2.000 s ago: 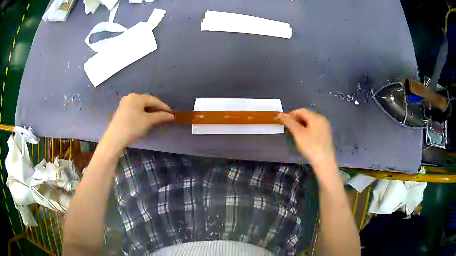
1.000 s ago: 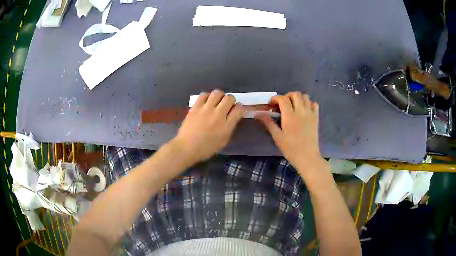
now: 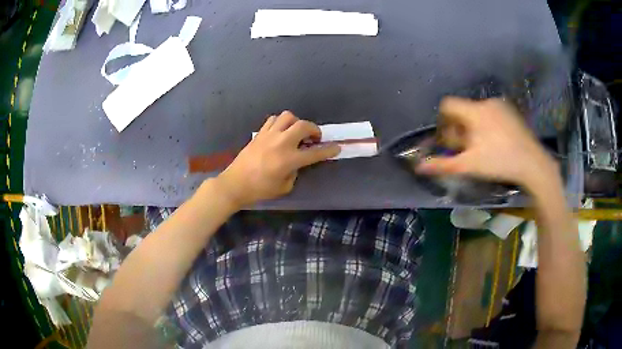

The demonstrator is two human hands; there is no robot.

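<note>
A white fabric piece [image 3: 349, 131] lies in front of me with its near edge folded up over a red-brown strip template [image 3: 210, 162]. The template sticks out to the left of the fabric. My left hand [image 3: 276, 160] presses on the fabric and template, fingers bent; it covers their left and middle parts. My right hand [image 3: 487, 146], blurred, is closed around the handle of the steam iron [image 3: 416, 160]. The iron's tip points left and is close to the fabric's right end. The handle is mostly hidden by the hand.
Pressed white strips [image 3: 314, 23] lie beyond my hands. Unfolded white pieces [image 3: 149, 83] with a looped strip lie at left. White bundles [image 3: 68, 24] are at the far left corner. The metal iron rest [image 3: 599, 123] is at right. Crumpled fabric [image 3: 61, 255] hangs in the yellow cart.
The near edge of the fabric has been folded over the template. My right hand has left the fabric, taken the iron from its rest and brought it left. My left hand has moved onto the fold.
</note>
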